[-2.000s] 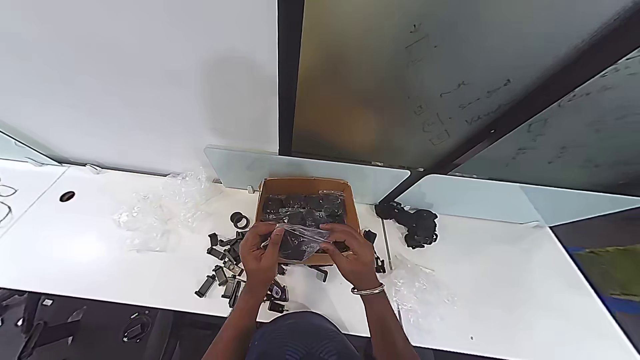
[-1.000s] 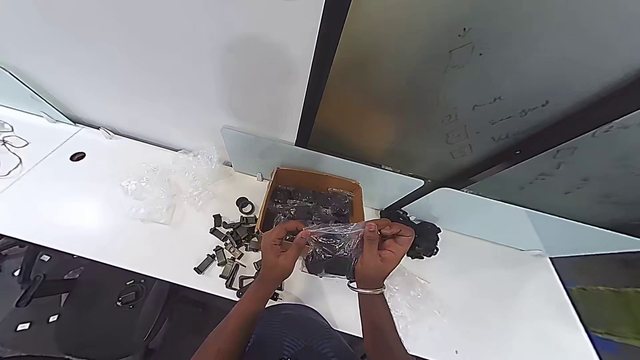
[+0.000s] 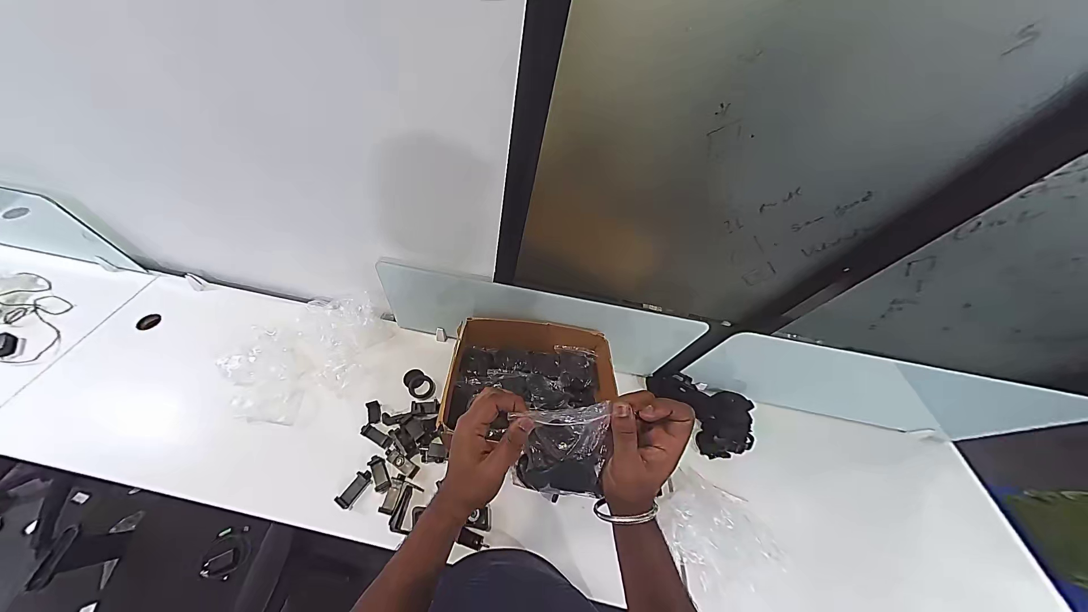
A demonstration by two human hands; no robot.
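Note:
My left hand and my right hand pinch the top edge of a clear plastic bag between them, its rim stretched. Dark items lie in the lower part of the bag; their exact kind cannot be told. A metal bangle circles my right wrist. Behind the bag stands an open cardboard box holding several black items in clear plastic. Left of my left hand lie loose small black parts in a scattered pile, with black rings behind them.
Crumpled clear plastic bags lie at the left, and more clear plastic at the right. A black bundle sits right of the box, near a low glass divider. Cables rest on the far left of the white table.
My hands have moved apart from their closer hold two seconds ago, and the bag's top edge is now stretched between them. The view has shifted somewhat.

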